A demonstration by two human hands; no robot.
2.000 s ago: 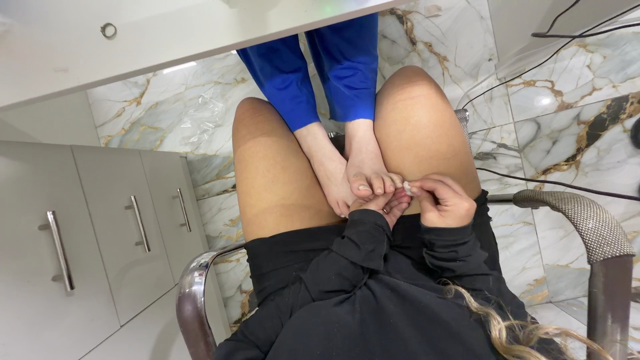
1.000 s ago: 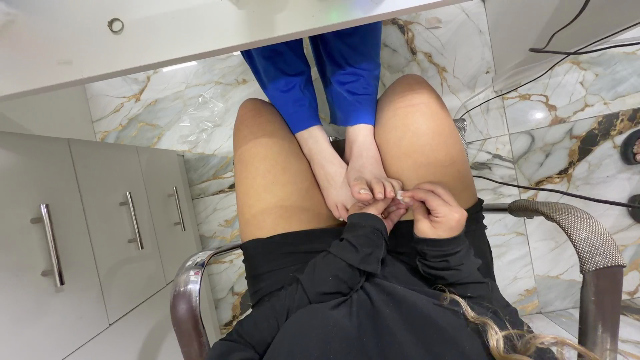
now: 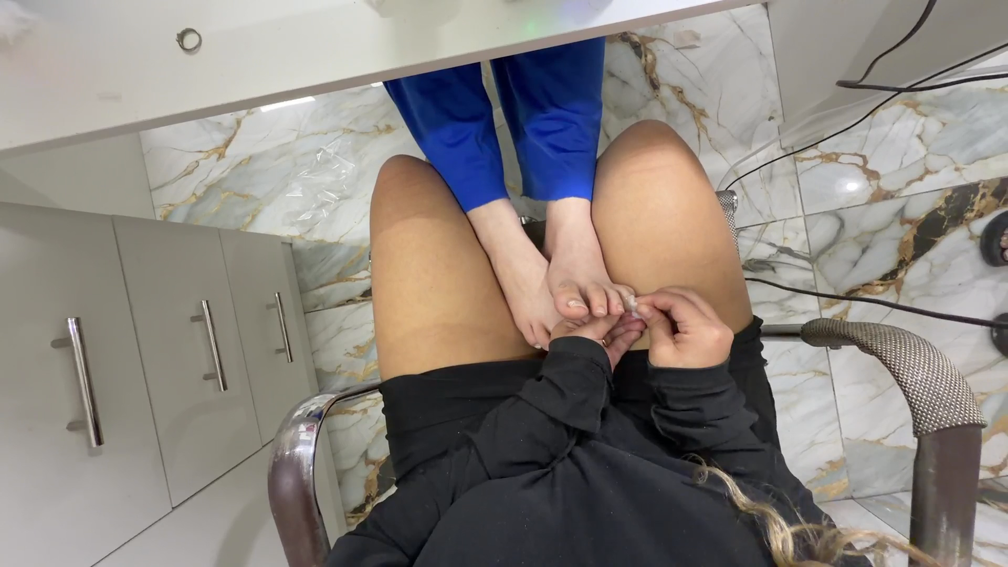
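Another person's bare feet, in blue trousers (image 3: 551, 126), rest between my thighs. My left hand (image 3: 598, 335) is under the toes of the foot on the right (image 3: 579, 264), its fingers curled against them. My right hand (image 3: 685, 324) pinches a small whitish piece (image 3: 631, 305), perhaps cotton or tissue, at the small toes of that foot. The other foot (image 3: 516, 268) lies beside it to the left, its toes close to my left hand. What my left fingers press on is partly hidden.
A white table edge (image 3: 315, 75) crosses above, with a ring (image 3: 189, 40) on it. Grey drawers with metal handles (image 3: 211, 345) stand at left. Chair armrests (image 3: 906, 366) flank me. Black cables (image 3: 882, 303) run at right over the marble floor, where clear plastic (image 3: 323, 185) lies.
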